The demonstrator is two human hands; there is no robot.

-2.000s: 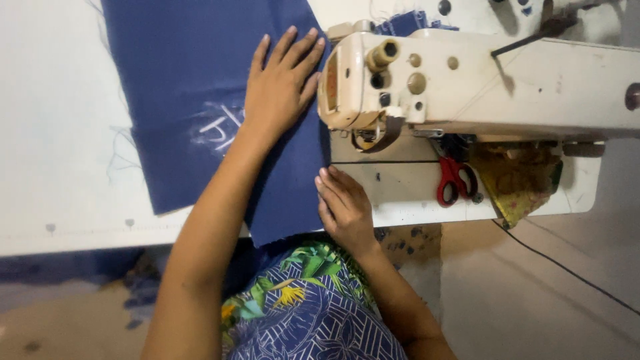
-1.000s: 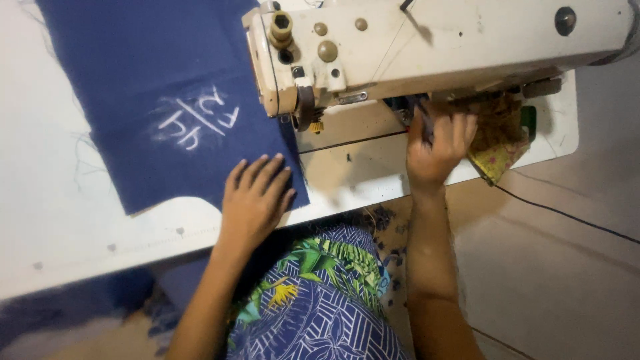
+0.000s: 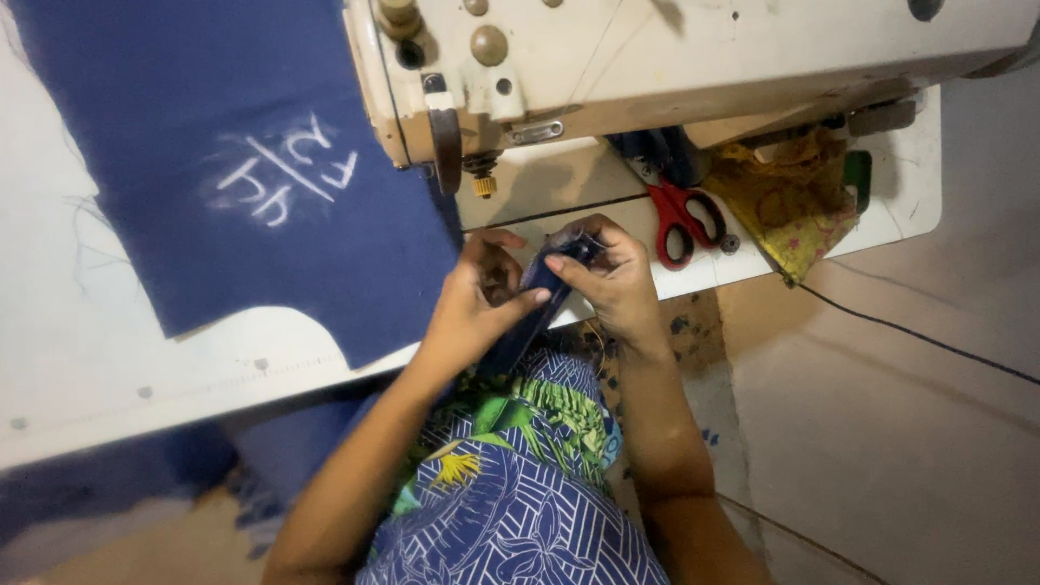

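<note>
A narrow piece of dark blue fabric (image 3: 536, 305) is held between both hands at the table's front edge. My right hand (image 3: 613, 280) pinches its upper end between thumb and fingers. My left hand (image 3: 487, 288) has its thumb on the strip's left side, its fingers curled. A large blue cloth panel (image 3: 268, 179) with chalk marks lies flat at the left, its right edge beside the sewing machine head (image 3: 634, 65). Red-handled scissors (image 3: 673, 219) lie to the right of my hands, their blades partly hidden under dark blue cloth (image 3: 662, 154).
The white sewing table (image 3: 203, 386) runs along the front. A yellow patterned cloth (image 3: 792, 203) hangs over its right edge, with a small round metal part (image 3: 730, 244) near the scissors. A dark cord (image 3: 910, 329) runs down to the right. More blue fabric (image 3: 284, 447) hangs below the table.
My right hand has come back from beneath the machine arm and now holds a blue strip. My left hand has left the large panel and come to the strip. The scissors show again.
</note>
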